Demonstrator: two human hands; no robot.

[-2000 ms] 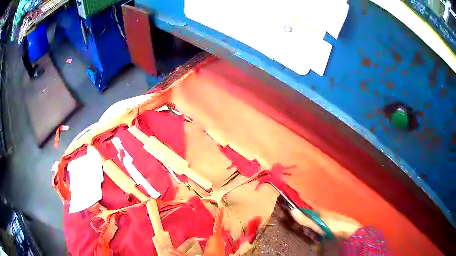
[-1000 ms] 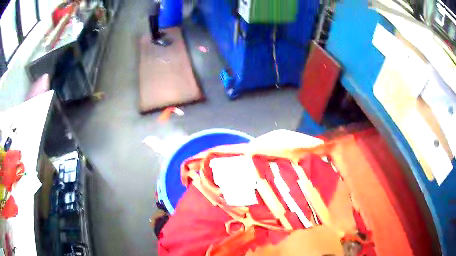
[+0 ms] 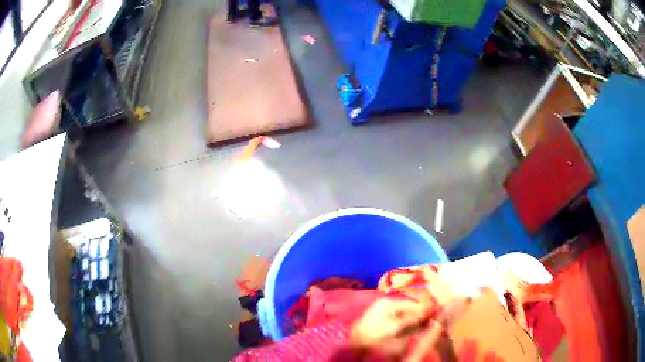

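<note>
A bunch of red and orange offcuts with white pieces (image 3: 474, 272) hangs over the near right rim of the round blue tub (image 3: 353, 244). Dark red scrap lies inside the tub. A pink sleeve comes in from the bottom edge, and my left hand (image 3: 389, 324), blurred and orange-tinted, is closed on the offcuts above the tub's near side. Its fingers are hard to tell from the scrap. My right hand is not visible. The orange-red sheet (image 3: 583, 304) shows at the right on the press bed.
The blue press front (image 3: 622, 141) and a dark red panel (image 3: 550, 177) stand at the right. A brown mat (image 3: 254, 85) lies on the floor ahead, with a person's feet at its far end. A blue machine (image 3: 417, 63) stands beyond. A white-topped table (image 3: 28, 184) runs along the left.
The view has swung left and down from the bed to the tub. The offcuts have moved from the bed over the tub's rim. The green-handled tool seen earlier is out of sight.
</note>
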